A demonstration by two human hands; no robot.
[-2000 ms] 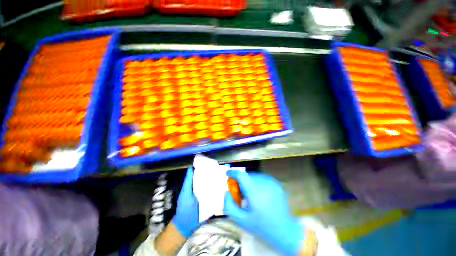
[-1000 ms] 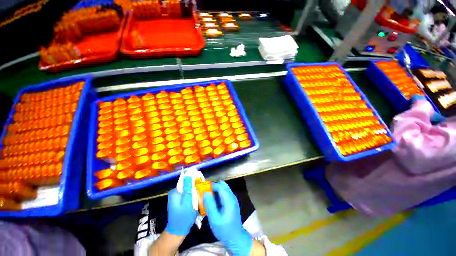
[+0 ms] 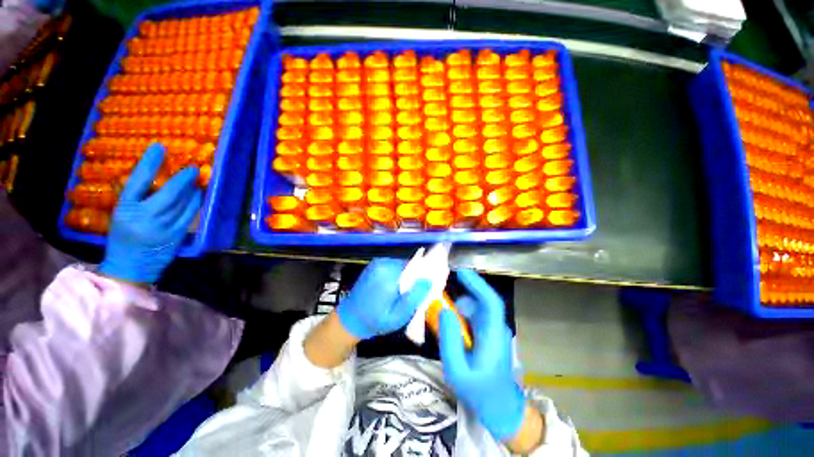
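My left hand (image 3: pixel 379 299), in a blue glove, holds a bunched white wipe (image 3: pixel 427 284) between thumb and fingers. My right hand (image 3: pixel 482 348), also gloved in blue, holds an orange part (image 3: pixel 449 323) close to the wipe, in front of my body. The fingers hide part of it; whether the wipe touches it is hard to tell. Just beyond my hands is a blue plastic tray (image 3: pixel 419 236) packed with rows of glossy orange-gold parts. A gap shows near its lower left corner.
At left, another person's blue-gloved hand (image 3: pixel 153 219) is over a second blue tray (image 3: pixel 210 214) of orange parts. A third blue tray (image 3: pixel 736 205) stands at right. A stack of white wipes (image 3: pixel 705 16) is at the top right, beyond the metal rail (image 3: pixel 500 40).
My view has shifted left and downward. My left hand has turned inward with the wipe, and the part is now tilted. Another person's gloved hand has appeared over the left tray.
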